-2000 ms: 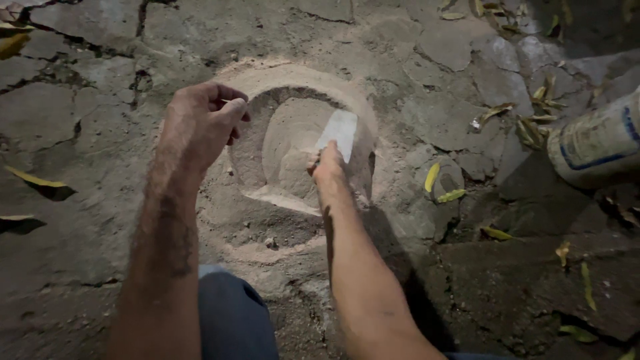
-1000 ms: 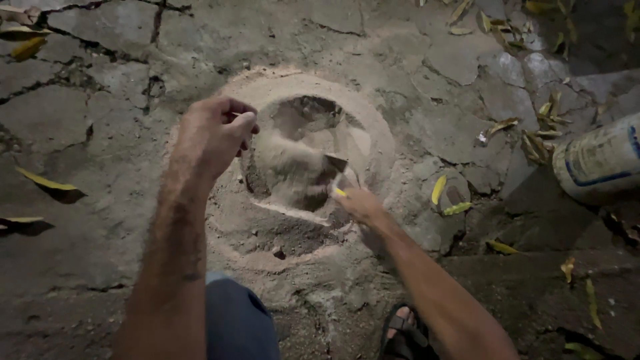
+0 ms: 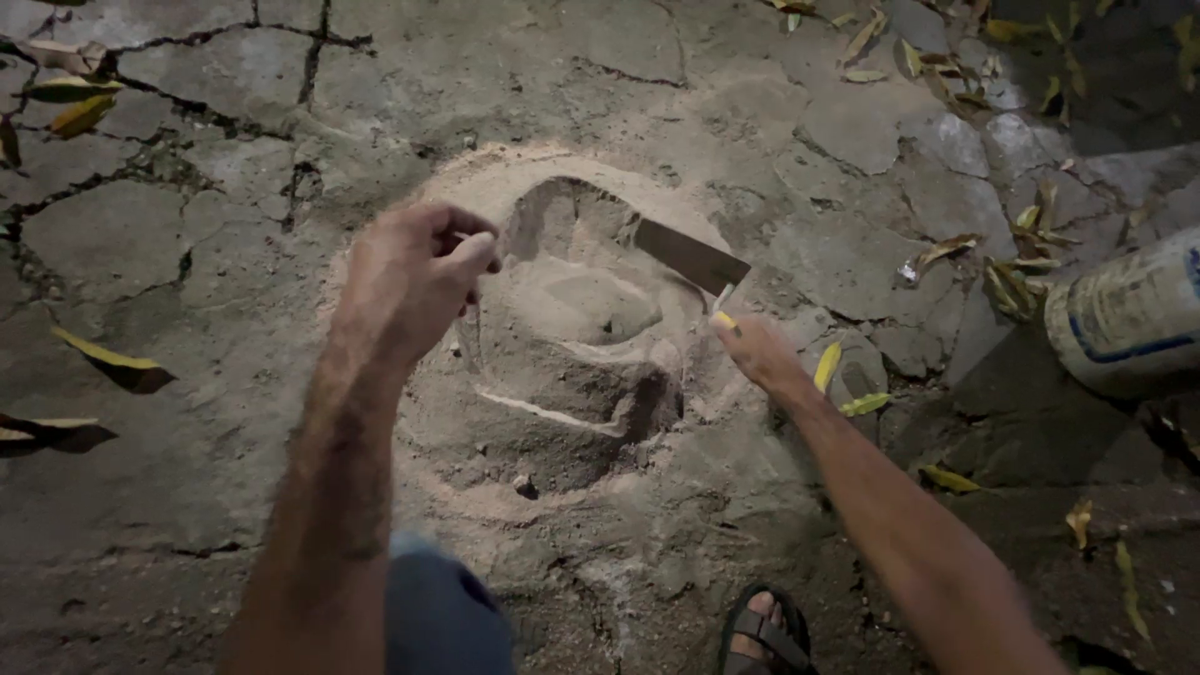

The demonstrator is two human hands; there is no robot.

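Note:
My right hand (image 3: 755,352) grips the handle of a masonry trowel (image 3: 692,257), a bit of yellow showing at the grip. The blade lies over the upper right rim of a low ring of dry sand and cement powder (image 3: 600,300), which has a hollow and a smaller mound inside. Over the left side of the ring hangs my left hand (image 3: 431,258), its fingers curled with thumb near forefinger. Whether something small is pinched there cannot be made out.
Cracked concrete paving (image 3: 234,328) surrounds the heap. A stained plastic bucket (image 3: 1130,314) lies at the right edge. Dry leaves (image 3: 108,356) are scattered left and right. My sandalled foot (image 3: 764,633) and a knee in blue cloth (image 3: 445,609) are at the bottom.
The trowel has moved from inside the ring to its upper right rim. The powder inside has been disturbed and its shape differs. My left hand stays over the left side.

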